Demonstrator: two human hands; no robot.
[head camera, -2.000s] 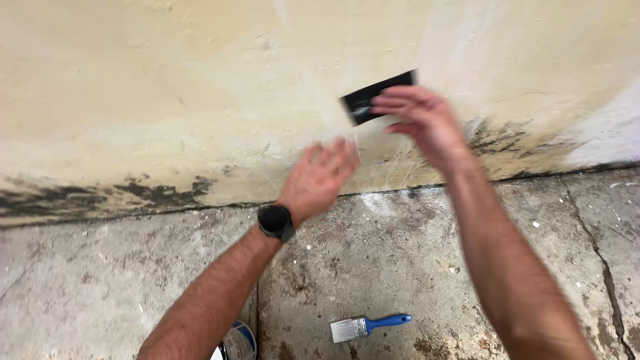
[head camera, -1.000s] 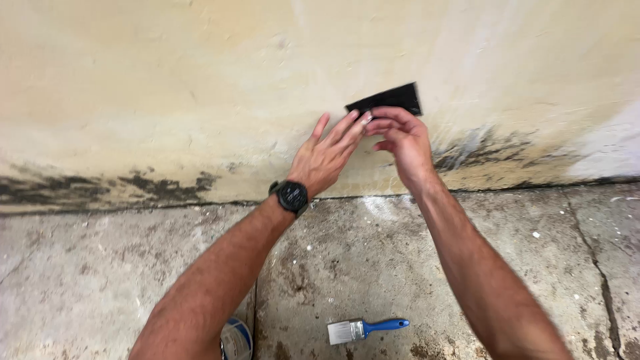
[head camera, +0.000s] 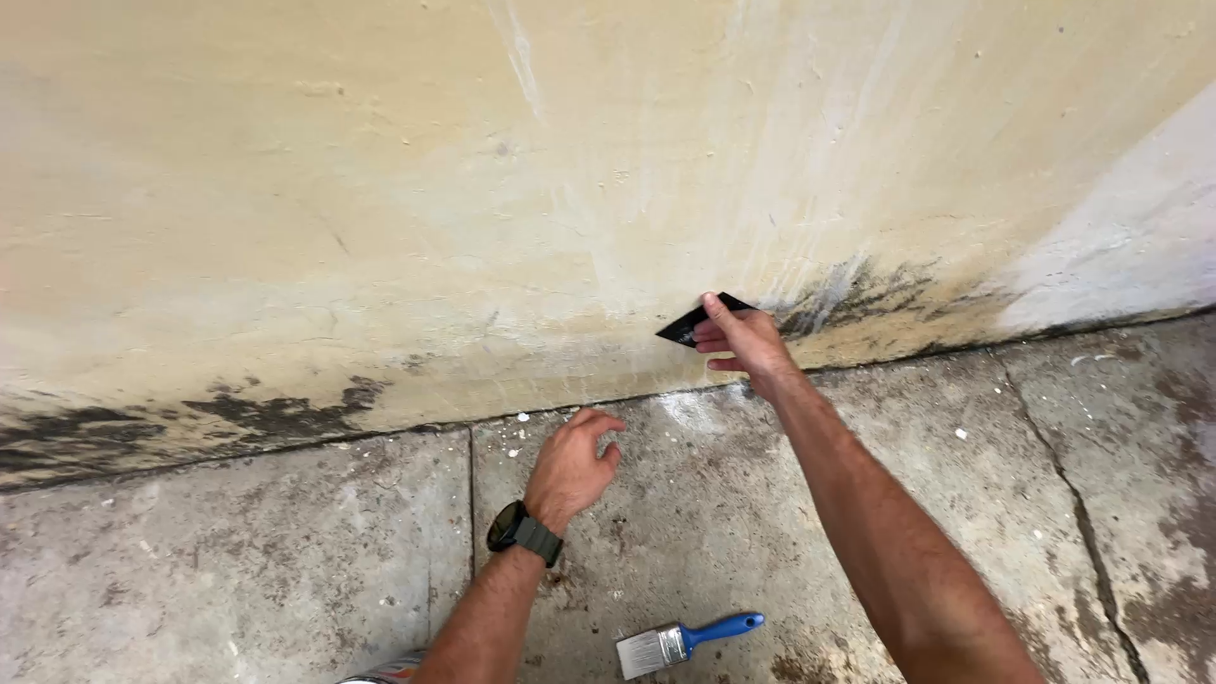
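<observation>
My right hand (head camera: 746, 342) grips a thin black flat sheet (head camera: 678, 331), its pointed left corner sticking out beyond the fingers, close against the lower part of the yellowed painted wall (head camera: 475, 209). Whether the sheet touches the wall I cannot tell. My left hand (head camera: 575, 461), with a dark watch (head camera: 524, 534) on its wrist, is over the concrete floor just below the wall's base, fingers loosely bent and holding nothing. A paintbrush with a blue handle (head camera: 717, 631) and pale bristles lies on the floor below both hands.
Dark mould-like stains (head camera: 285, 407) mark the wall's base at left, with more (head camera: 855, 294) right of my right hand. A can (head camera: 385, 670) shows partly beside my left forearm. The concrete floor (head camera: 285, 541) has a joint and, at right, a jagged crack (head camera: 1083, 522).
My left hand has moved down off the wall, away from the right hand. The black sheet, still in my right hand, has come lower and tilted differently.
</observation>
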